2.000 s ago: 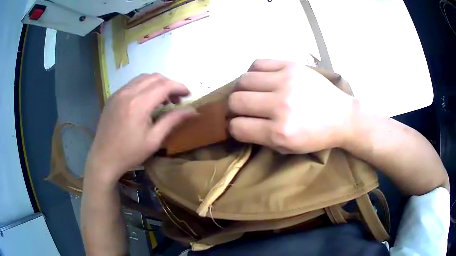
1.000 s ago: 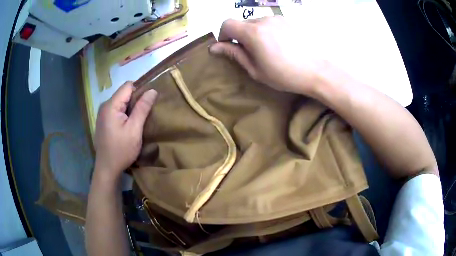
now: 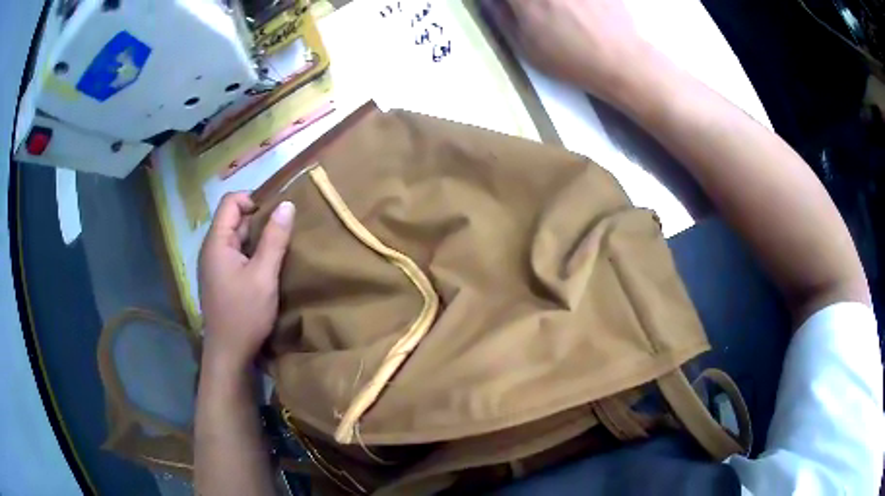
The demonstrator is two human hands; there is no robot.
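The brown bag panel [image 3: 505,281] lies spread in the lower middle, with soft folds. A darker leather-like trim strip [image 3: 325,140] runs along its upper left edge. A pale tan binding [image 3: 393,257] bends down the panel and ends in loose threads. My left hand [image 3: 243,276] pinches the panel's left corner at the trim, thumb on top. My right hand [image 3: 563,34] is at the top edge of the picture, away from the panel, partly cut off and blurred; its fingertips and anything in them are hidden.
The white sewing machine head [image 3: 136,77] with a red switch is at upper left. A yellow-brown frame [image 3: 301,87] sits beside it. The white work board [image 3: 466,87] has black handwriting. A tan loop [image 3: 112,387] lies at left. A strap loop [image 3: 713,417] hangs at lower right.
My right hand has let go of the panel's top edge and moved up over the board. My left hand still holds the left corner. The panel, first bunched, is now spread, and the view has shifted.
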